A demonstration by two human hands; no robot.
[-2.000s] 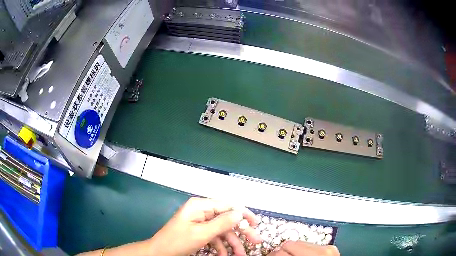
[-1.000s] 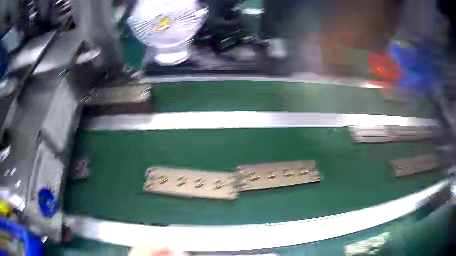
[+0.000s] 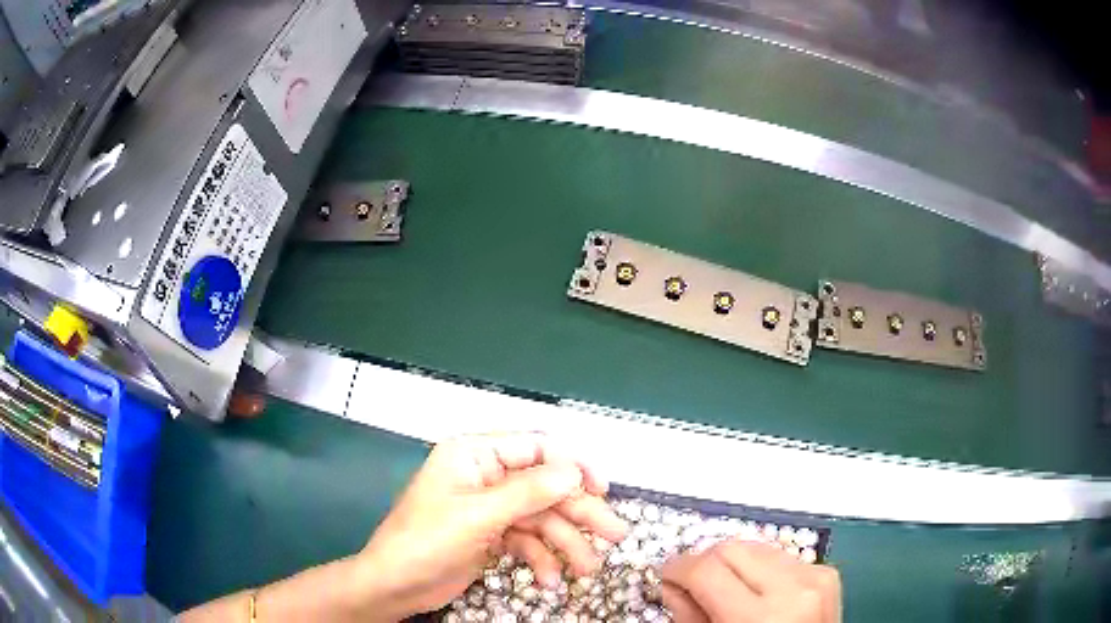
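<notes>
A shallow dark-rimmed component tray at the near edge holds a heap of small round pale components. My left hand is over its left part, palm partly up, thumb and fingers curled; whether a component is in them cannot be told. My right hand is at the tray's right part, cut off by the bottom edge, its fingertips pinched low at the heap; what they hold is hidden. Two fixture plates lie nearly end to end on the belt, each with four seated round parts.
The green conveyor belt runs beyond a near metal rail. Another plate shows partly beside the bench machine. Stacked plates stand beyond the far rail. A blue bin with thin rods is at left.
The view has swung back down from the blurred, raised one. Compared with two seconds ago, the paired plates are farther right and more of the plate beside the machine shows. Both hands remain at the tray.
</notes>
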